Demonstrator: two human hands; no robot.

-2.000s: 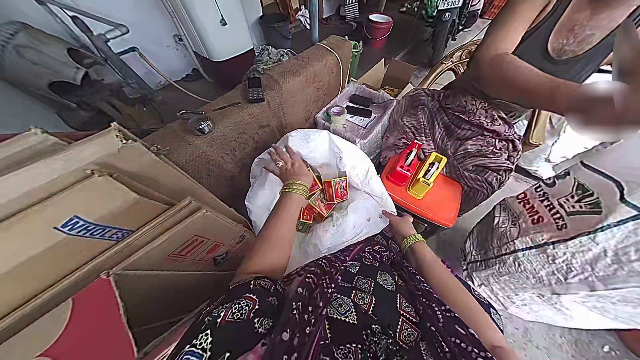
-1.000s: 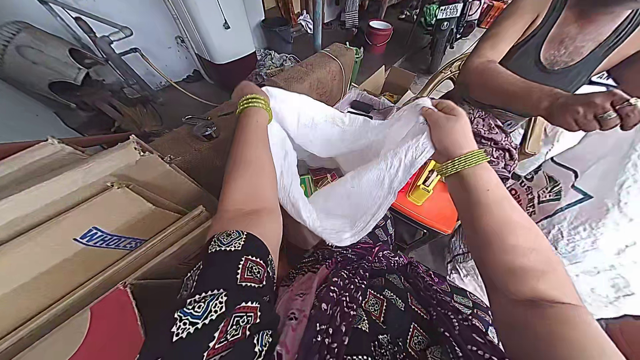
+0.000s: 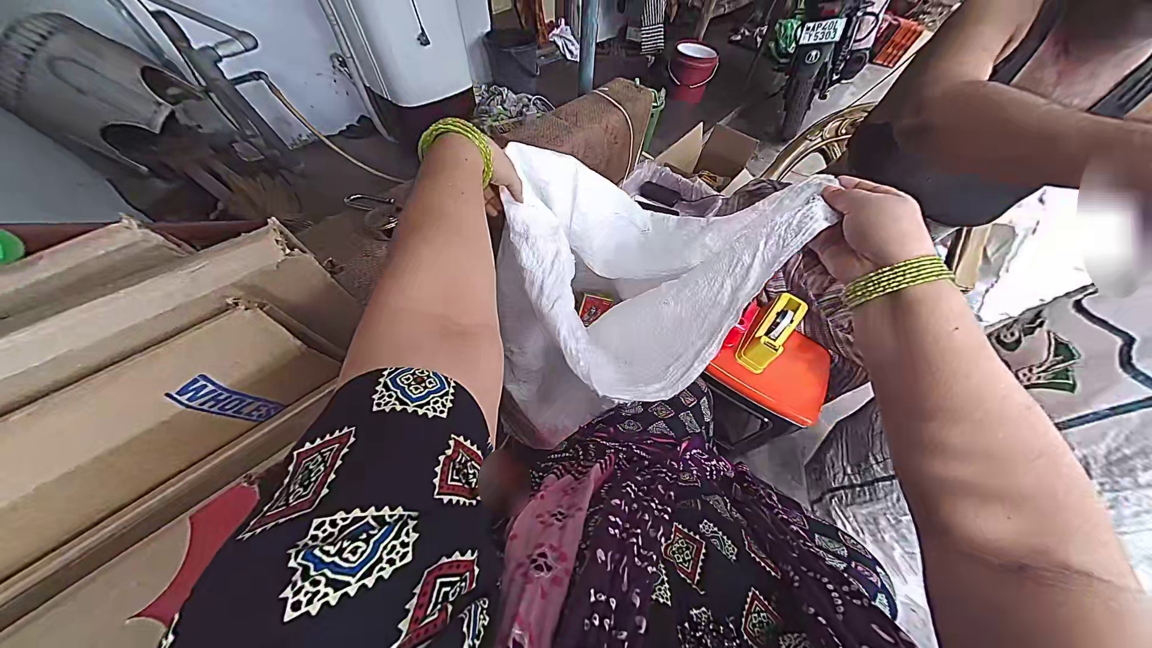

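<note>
A white woven plastic sack [image 3: 648,243] hangs open-mouthed between my hands above my lap. My left hand [image 3: 502,175] grips its rim at the upper left; my right hand [image 3: 873,220] grips the rim at the upper right, fingers pinched on the fabric. Down inside the sack a small red and yellow printed packet [image 3: 595,309] shows; any others are hidden by the folds. Just below my right hand, a yellow tape dispenser [image 3: 771,333] and a partly covered red one [image 3: 740,324] lie on an orange lid [image 3: 783,378] of a dark box.
Cardboard cartons [image 3: 162,387] stand at the left. Behind the sack are a burlap-covered bundle [image 3: 585,130], an open carton [image 3: 711,153] and a red bucket [image 3: 693,70]. A person [image 3: 981,126] sits at the upper right, near a printed sack [image 3: 1080,360].
Two seconds ago the sack lay low on my lap with several packets showing and my left hand on them. Both hands now hold its rim raised and spread.
</note>
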